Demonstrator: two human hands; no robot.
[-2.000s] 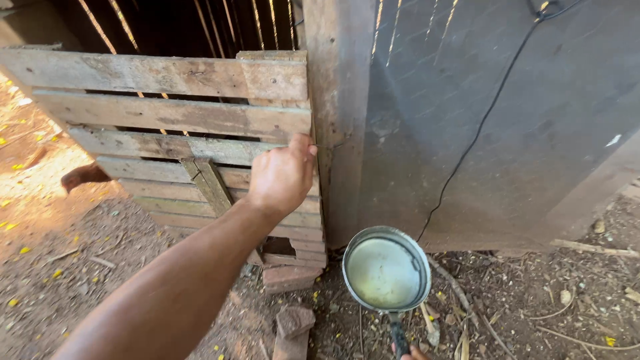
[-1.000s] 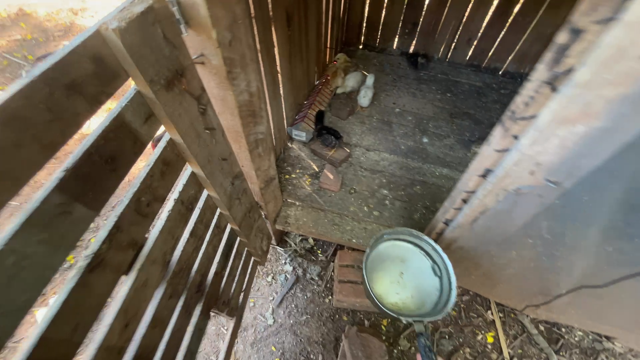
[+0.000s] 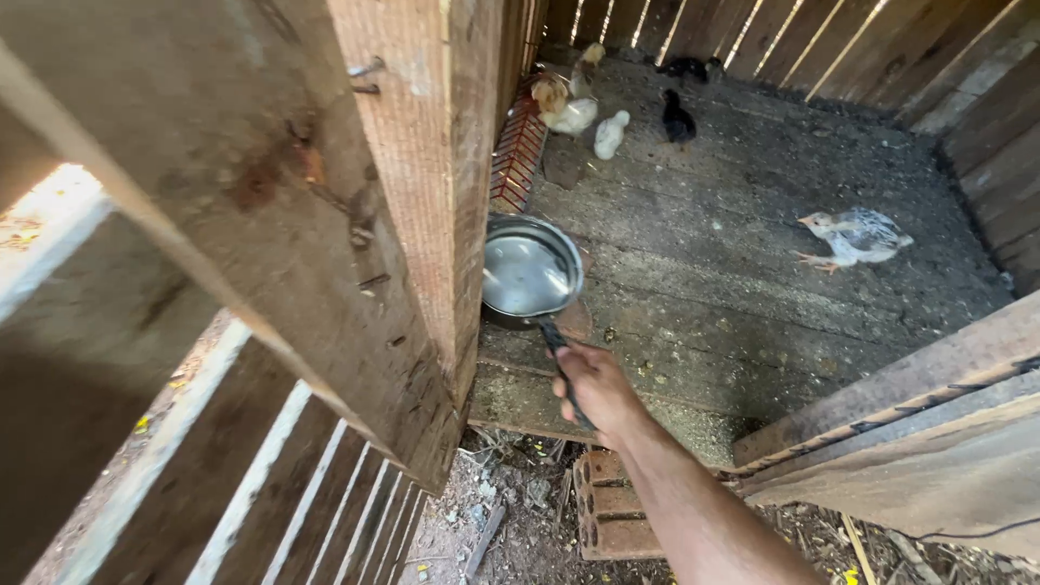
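My right hand (image 3: 597, 390) grips the black handle of a metal saucepan (image 3: 528, 268) that has liquid in it. The saucepan is over the near left part of the coop's plank floor (image 3: 699, 309), beside the wooden door post, which hides its left edge. Just beyond it lies a feeder trough with a red wire grille (image 3: 518, 158). Several chicks stand around the trough's far end, among them a white chick (image 3: 611, 135) and a black chick (image 3: 677, 119). A larger grey and white young chicken (image 3: 857, 237) is at the right. My left hand is out of view.
The slatted wooden door (image 3: 309, 284) stands open at the left, with nails sticking out of the post (image 3: 422, 162) beside it. A hollow brick (image 3: 621, 508) lies on the ground below the floor edge. A board wall (image 3: 918, 455) borders the opening at the right.
The slatted door, shut two seconds ago with my left hand at its edge, now stands open. My right hand has moved the saucepan from outside into the coop. My left hand has left the view.
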